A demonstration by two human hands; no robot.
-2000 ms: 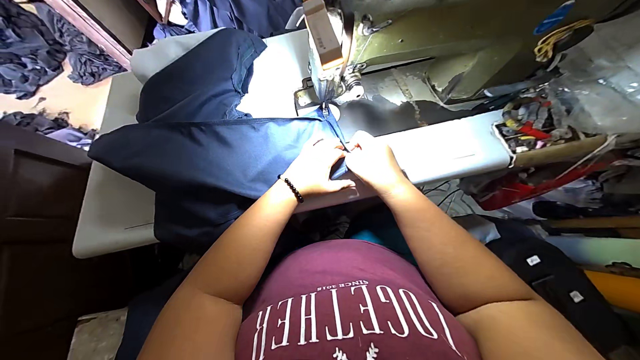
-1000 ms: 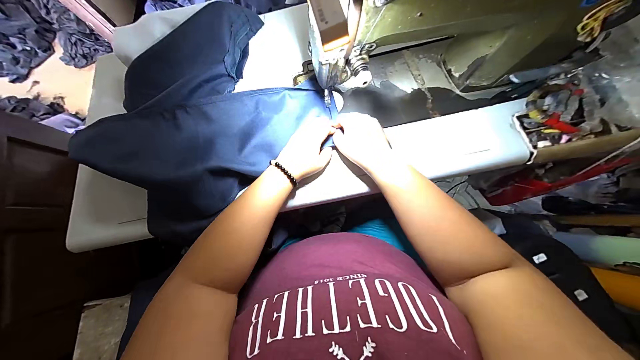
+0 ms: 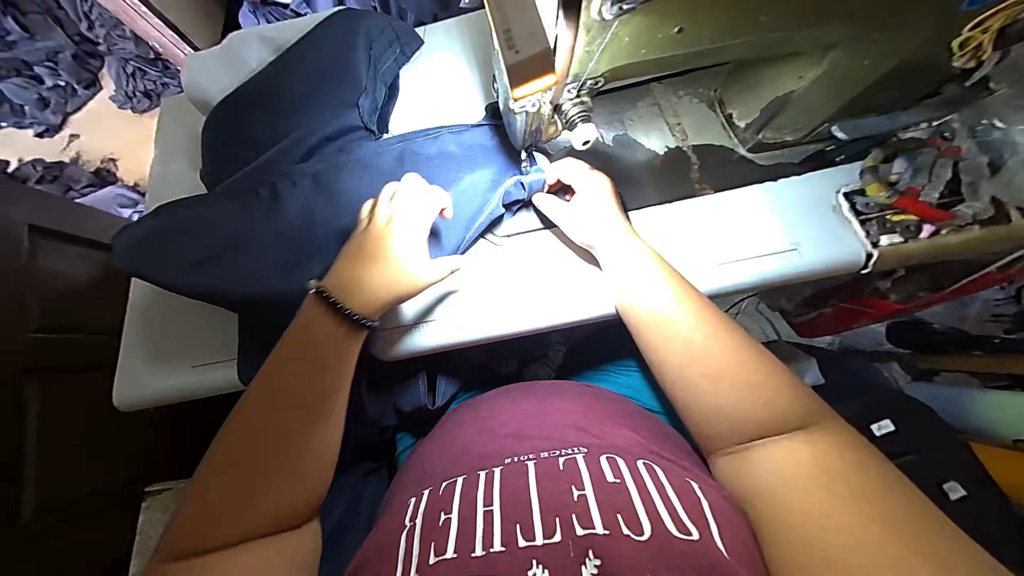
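Navy fabric (image 3: 288, 208) is spread over the left part of the white sewing table (image 3: 688, 232), and its right end lies at the presser foot (image 3: 526, 160) of a green sewing machine (image 3: 768, 72). My left hand (image 3: 396, 244), with a dark beaded bracelet at the wrist, rests on the fabric with its fingers apart and the thumb out over the table. Just right of the presser foot, my right hand (image 3: 588, 204) pinches the bunched edge of the fabric between thumb and fingers.
A bin (image 3: 920, 192) of small mixed items adjoins the table's right end. Dark cloth heaps (image 3: 48, 72) lie at the upper left. A dark wooden panel (image 3: 64, 344) stands left of the table. Dark garments (image 3: 896, 416) with white tags lie at the lower right.
My left hand has moved left, away from my right hand, and its fingers have spread on the fabric. Both hands were close together at the fabric edge before. The view has moved nearer the table.
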